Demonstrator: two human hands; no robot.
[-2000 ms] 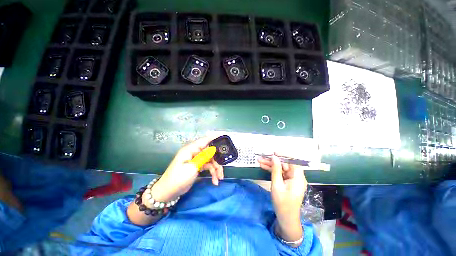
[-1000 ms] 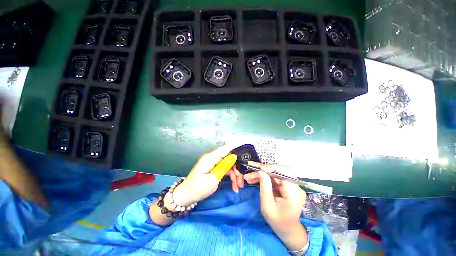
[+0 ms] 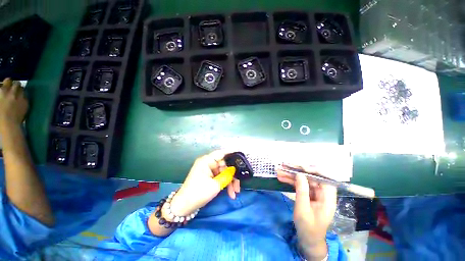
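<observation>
My left hand, with a yellow-orange finger cot on one digit, holds a black watch housing tilted above the bench mat. My right hand holds slim silver tweezers, their pale end pointing right and their tip near the dotted part of the white adhesive dot sheet. The sheet lies just right of the housing. Whether the tip holds a small part is too small to tell.
A black foam tray of housings stands ahead, with one top pocket empty. Another foam tray is at left. Dark rings lie on white paper at right. Two pale rings lie on the mat. Clear trays stand far right. Another person's arm is at left.
My right hand and the tweezers have moved right, away from the housing, back over the dot sheet. The housing has tilted in my left hand. At left, another person's hand has moved up.
</observation>
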